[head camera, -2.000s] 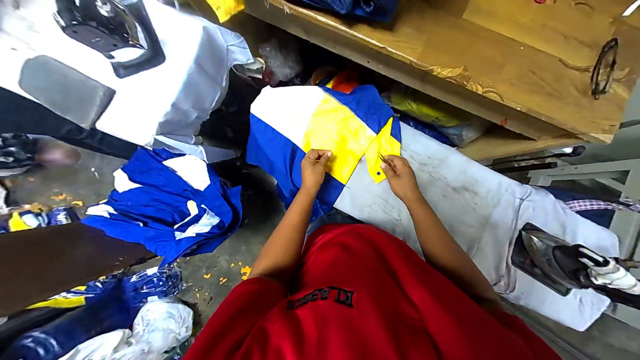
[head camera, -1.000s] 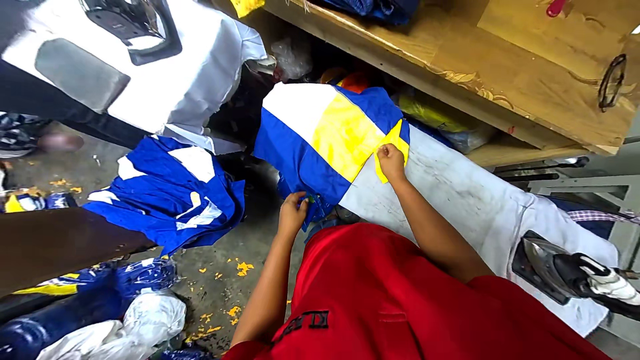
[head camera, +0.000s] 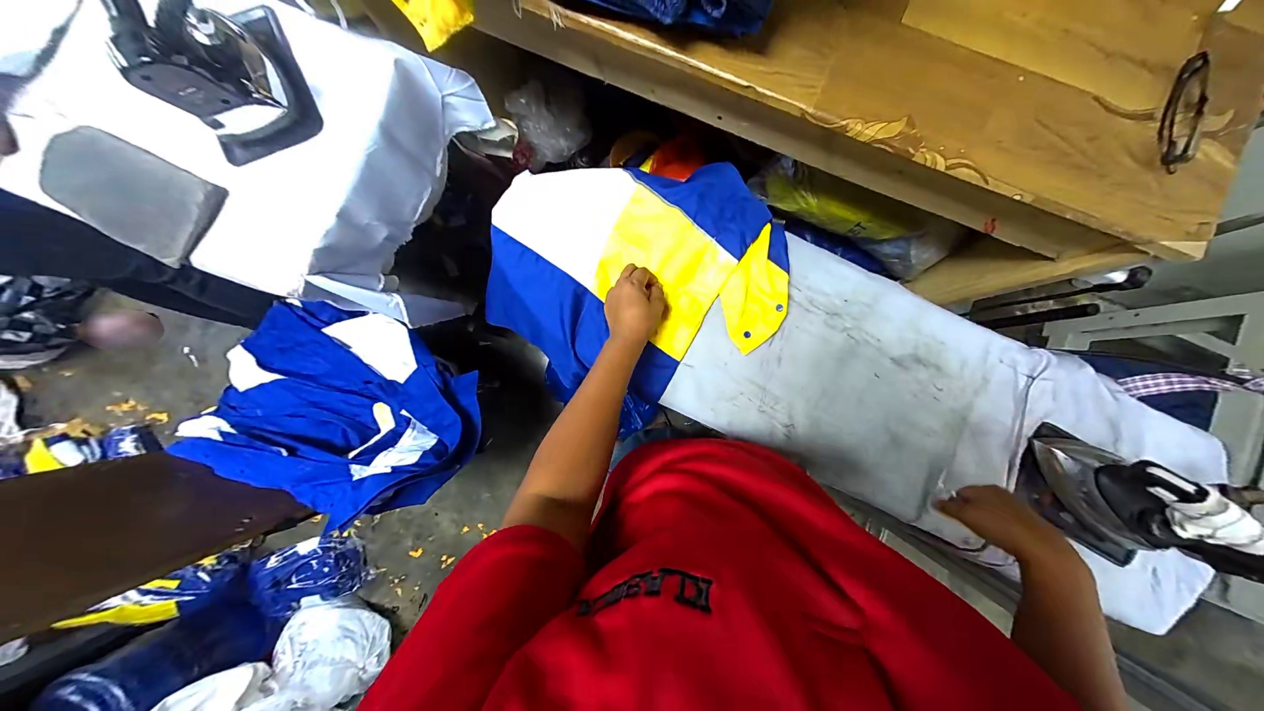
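Note:
A blue, white and yellow garment (head camera: 568, 222) is spread over the far end of a padded ironing board (head camera: 849, 365) with a stained pale cover. My left hand (head camera: 634, 304) rests on its yellow panel, fingers curled; whether they pinch the cloth is unclear. A yellow flap with dark snaps (head camera: 755, 296) lies at the garment's right edge. My right hand (head camera: 987, 515) is over the board's near right edge, fingers partly bent, close to an electric iron (head camera: 1096, 489) that rests on the board.
At upper left, another iron (head camera: 232, 84) stands on a white-covered board (head camera: 346, 128) beside a grey pad (head camera: 128, 193). A blue and white garment (head camera: 326, 395) hangs at left. Along the top runs a wooden table (head camera: 849, 59) with eyeglasses (head camera: 1183, 111); bags fill the space beneath.
My right hand has left the yellow flap and moved right to beside the iron. My left hand has moved from the garment's lower edge up onto its yellow panel.

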